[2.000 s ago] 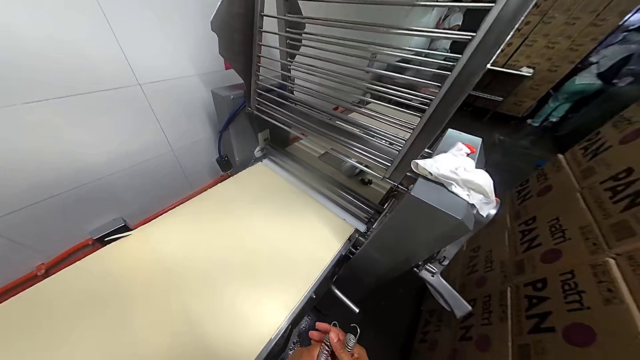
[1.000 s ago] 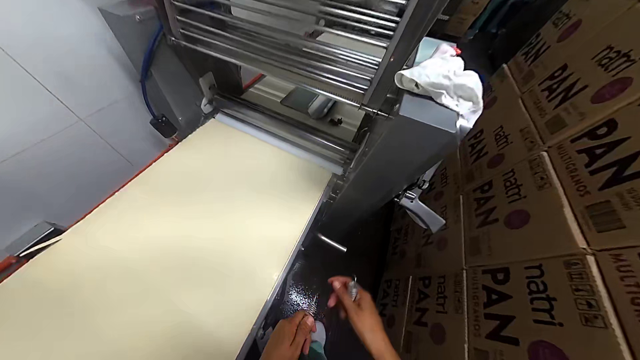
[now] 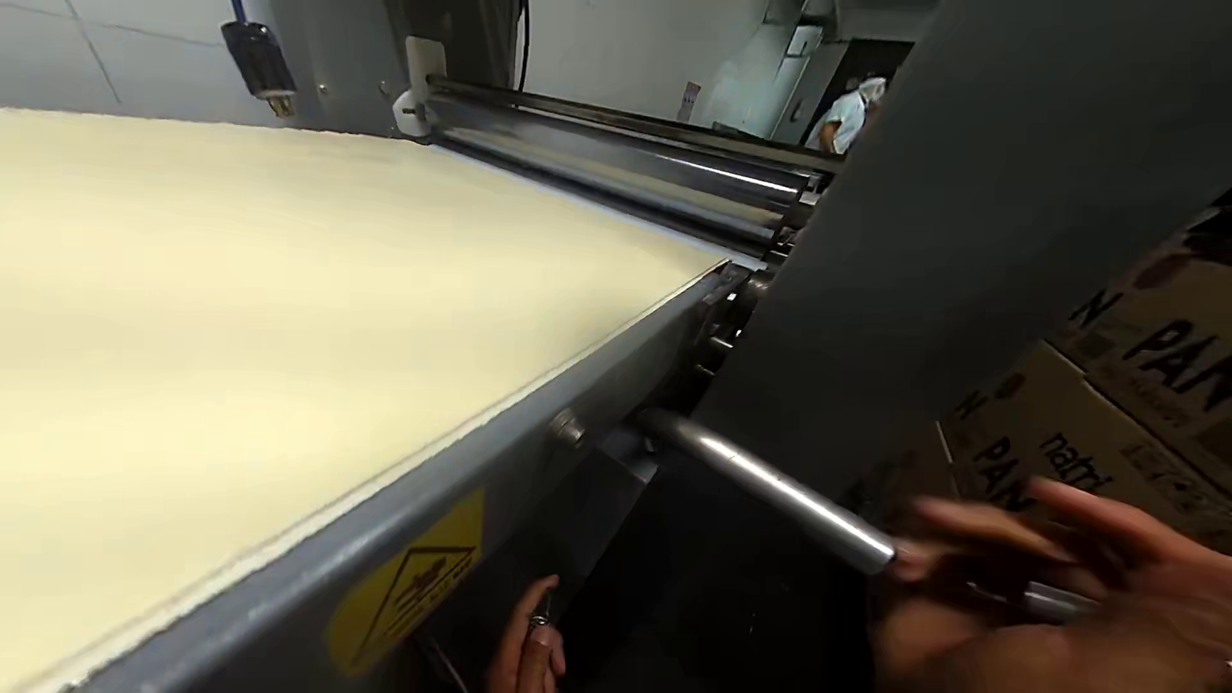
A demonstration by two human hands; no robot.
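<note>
My right hand (image 3: 1059,597), blurred, is at the lower right beside the free end of a steel bar (image 3: 770,481) that sticks out from under the conveyor. A small metal piece (image 3: 1057,602) shows among its fingers. My left hand (image 3: 529,640) is low at the bottom middle, below the conveyor's side frame (image 3: 539,414), with a small wire piece, perhaps a spring's hooked end (image 3: 542,611), between its fingers. The cream conveyor belt (image 3: 318,289) runs up to steel rollers (image 3: 626,159). Most of my left hand is out of view.
A grey machine housing (image 3: 924,221) rises right of the rollers. Printed cardboard boxes (image 3: 1088,433) are stacked at the right. A bolt (image 3: 568,428) and a yellow warning label (image 3: 414,587) are on the side frame. A person in white (image 3: 842,120) is far back.
The view has moved much closer to the rollers and bar. My hands, close together two seconds ago, are now well apart, the right one beside the bar's end.
</note>
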